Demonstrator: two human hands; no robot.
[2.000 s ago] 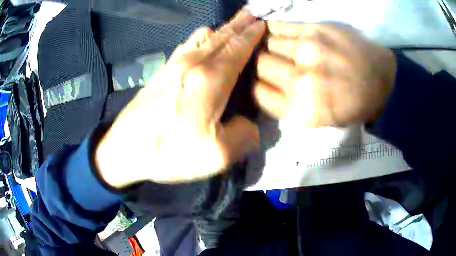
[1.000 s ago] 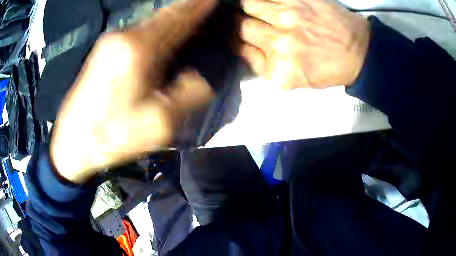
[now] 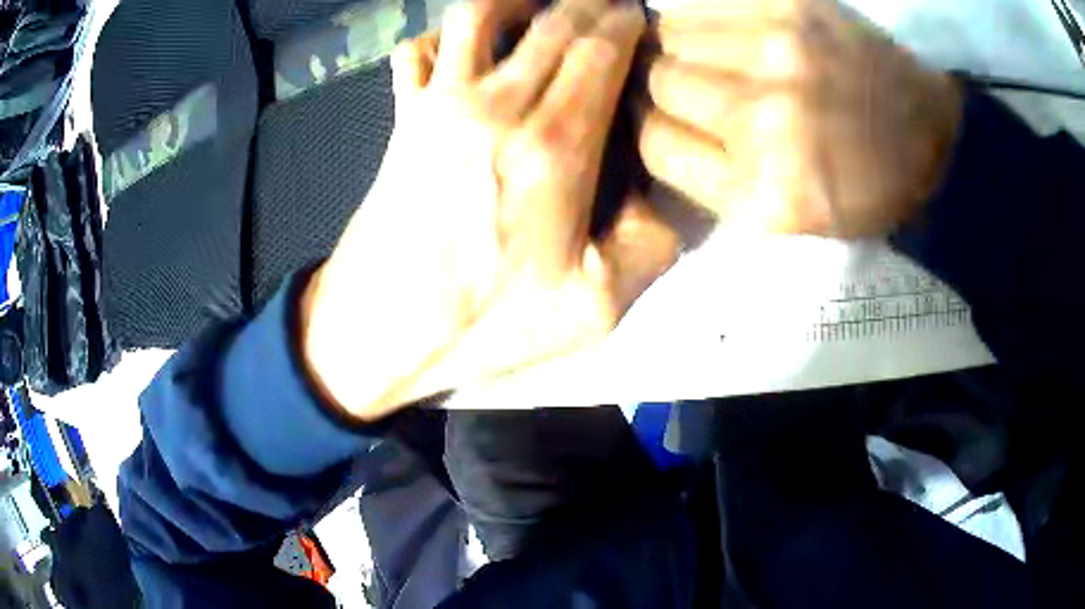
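A black back panel with a ribbed mesh face lies on the white table at the left. A camouflage strip and a dark strap cross it. My left hand presses on the panel's right part, fingers towards the top edge. My right hand is beside it, slightly blurred, fingers curled at the dark cloth edge. The fingertips of both hands nearly meet near the top. The cloth between them is mostly hidden, and no needle can be made out.
A printed ruler runs along the table's front edge at the right. Stacked black pieces stand at the far left. The wearer's dark-clothed lap is below the table edge. An orange item shows at the bottom left.
Since one second ago, my left hand has moved right and lies flatter on the panel, close to my right hand. More of the mesh and camouflage strip shows.
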